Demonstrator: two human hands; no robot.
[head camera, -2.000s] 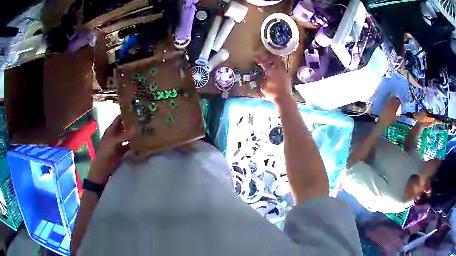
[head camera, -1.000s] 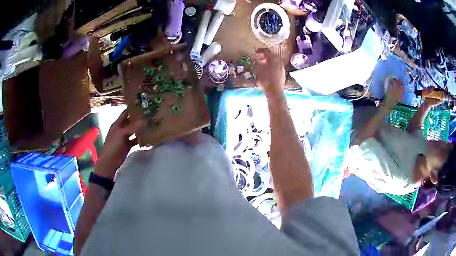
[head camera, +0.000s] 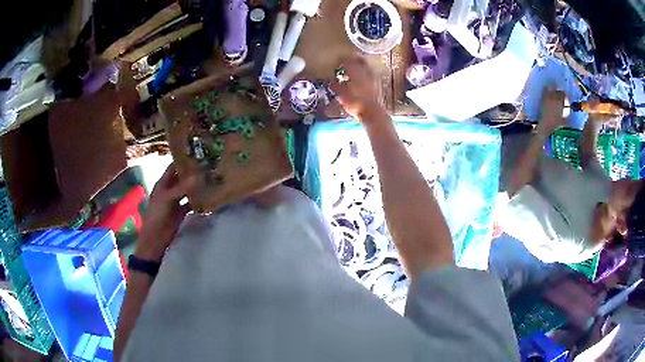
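A shallow brown cardboard tray (head camera: 247, 166) rests tilted at my lap. Loose green circuit boards (head camera: 230, 124) and a small shiny metal part (head camera: 198, 147) lie in it. My left hand (head camera: 173, 194) grips the tray's lower left edge, its fingers partly hidden. My right hand (head camera: 359, 88) is over the brown bench, blurred. A small green and white bit (head camera: 341, 75) shows at its fingertips; I cannot tell whether it is held. A round fan grille (head camera: 304, 95) lies left of that hand, and a white ring with a dark centre (head camera: 373, 26) lies beyond it.
A crate with light-blue liner (head camera: 325, 152) holds white ring housings under my right forearm. White handle tubes (head camera: 286, 42) lie at the back. A white tray (head camera: 481, 88) stands right, a blue crate (head camera: 71, 283) lower left. Another person (head camera: 566, 191) works at the right.
My right hand has moved left over the bench, away from the white ring, and the green bit now shows at its fingertips. The green boards in the tray have shifted. My left hand still grips the tray.
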